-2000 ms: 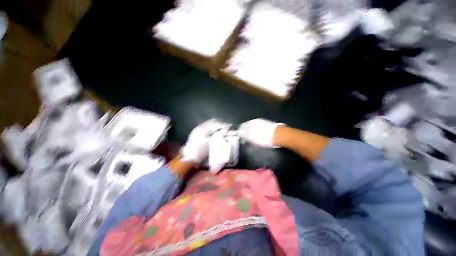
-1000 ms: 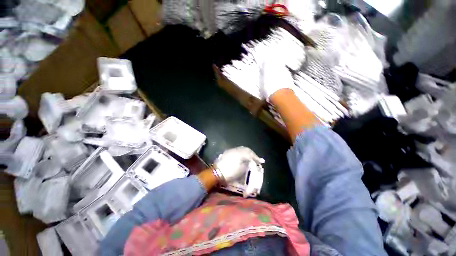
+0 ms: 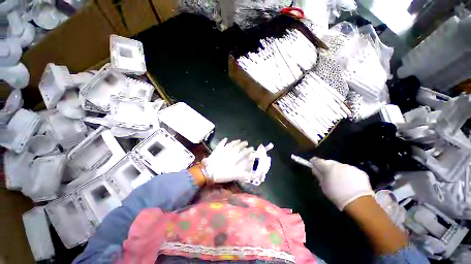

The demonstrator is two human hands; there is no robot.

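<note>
My left hand (image 3: 227,161), in a white glove, holds a white rectangular housing (image 3: 260,166) close to the pink apron. A dark opening shows in the housing, and a small white piece sticks up at its top. The glove hides much of it. My right hand (image 3: 342,181), also gloved, holds a slender white rod (image 3: 301,160) between the fingertips, pointing left towards the housing but apart from it. More white rods (image 3: 281,58) lie packed in two small brown cartons (image 3: 250,85) beyond my hands.
White housings (image 3: 120,174) are heaped at the left beside a large brown carton (image 3: 77,44). Red scissor-like handles (image 3: 293,12) and clear bags (image 3: 364,72) lie behind the rods. Black sheeting (image 3: 380,149) and a pile of white assembled parts (image 3: 431,180) are at the right.
My right hand has come back from the rod cartons towards the lower right with a rod. My left hand stays near the apron with the housing.
</note>
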